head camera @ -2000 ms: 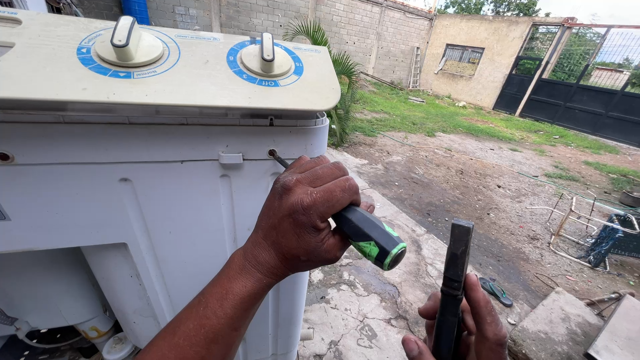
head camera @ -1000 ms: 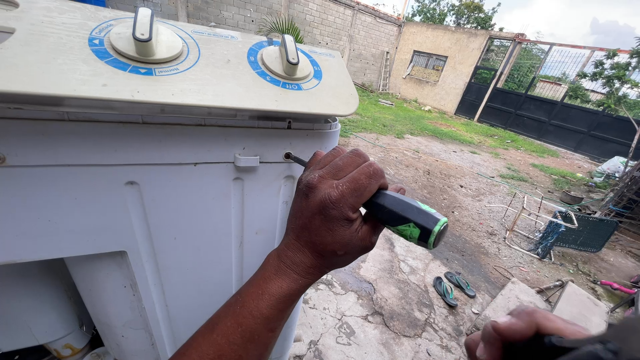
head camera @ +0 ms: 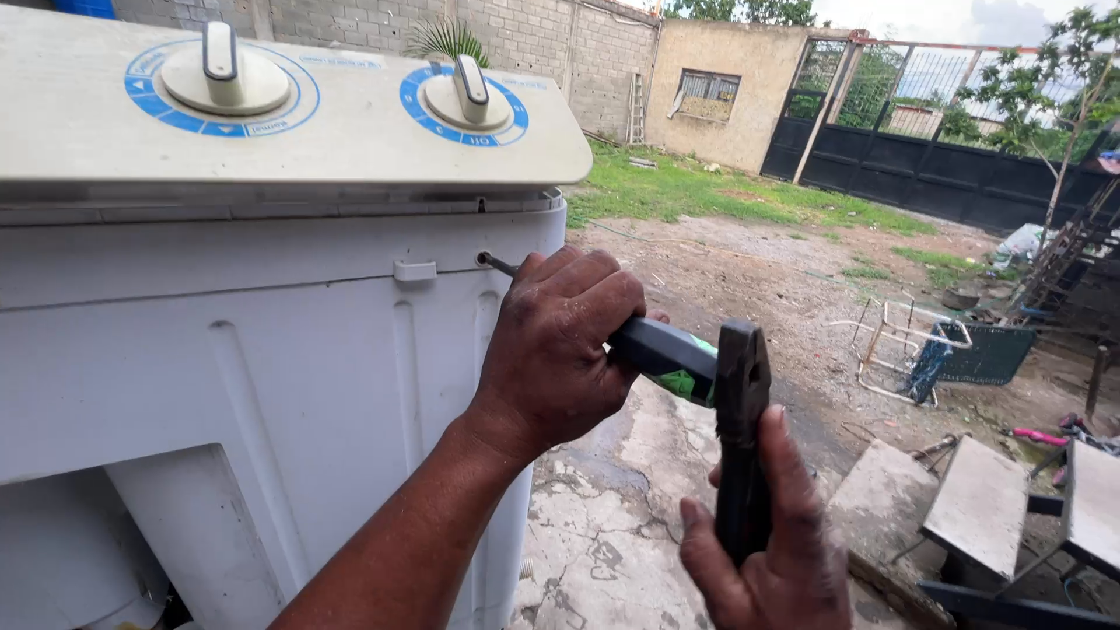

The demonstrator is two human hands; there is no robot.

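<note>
My left hand (head camera: 560,350) grips a screwdriver (head camera: 661,350) with a black and green handle. The screwdriver's tip sits at a screw hole (head camera: 483,259) near the upper right corner of a white washing machine body (head camera: 332,367). In my right hand (head camera: 779,542) is a pair of pliers (head camera: 742,437) with black handles, held upright. The pliers' head meets the butt of the screwdriver handle, or overlaps it in this view. Above the hole is the cream control panel (head camera: 350,96) with two knobs, and a small white plastic catch (head camera: 415,271) lies left of the hole.
Cracked concrete (head camera: 604,525) runs beside the machine. At the lower right stand concrete slabs (head camera: 978,503) on a dark metal frame. Farther back are a rusty white metal frame (head camera: 875,350), a dirt yard with grass, a block wall (head camera: 525,52) and a black gate (head camera: 919,175).
The pliers, low and blurred at the right edge one second ago, are now upright at the screwdriver's butt. My left hand still holds the screwdriver at the same hole.
</note>
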